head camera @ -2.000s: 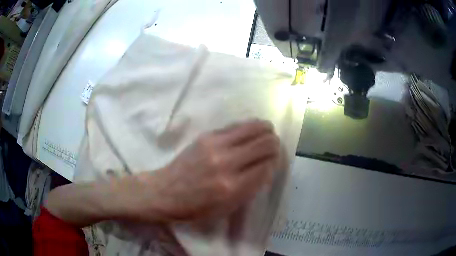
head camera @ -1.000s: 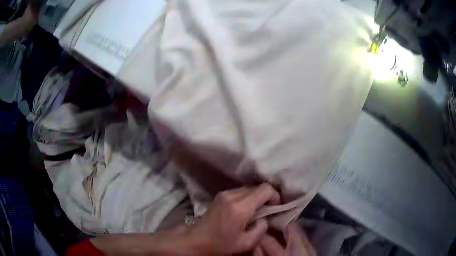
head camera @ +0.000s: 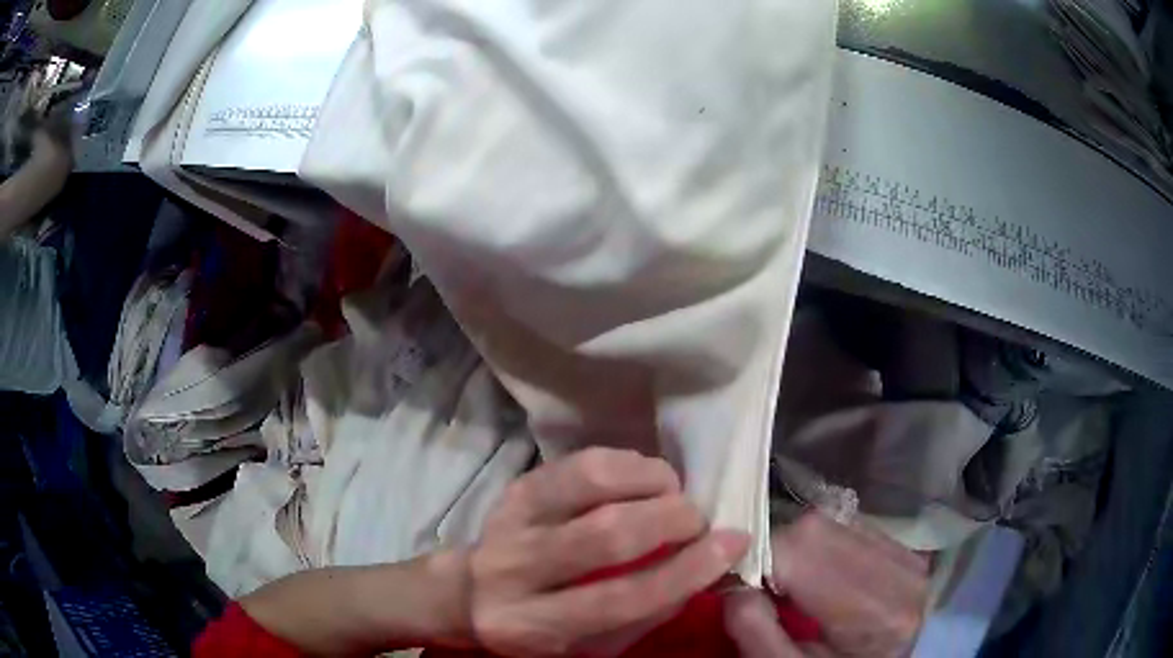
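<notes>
A cream garment piece (head camera: 618, 167) hangs over the white table's front edge towards me, with soft folds and a doubled edge along its right side. My left hand (head camera: 585, 553) grips its lower end with bent fingers. My right hand (head camera: 843, 585) is at the lower right corner of the cloth, fingers at the doubled edge. It is partly blurred, and a pale band shows by its wrist. The fingertips of both hands are close together. The needle and presser foot are out of the picture.
The white table (head camera: 978, 231) has printed ruler marks along its front edge. Part of the grey machine bed (head camera: 952, 39) shows at the top right, with a bundle of cloth strips (head camera: 1119, 77) beside it. A cream work pile (head camera: 373, 437) lies below the table. Another person's arm (head camera: 32, 180) is at left.
The view has shifted down, and the lit needle area has left the picture. Both hands have come together at the cloth's near end, which is pulled straighter over the table edge.
</notes>
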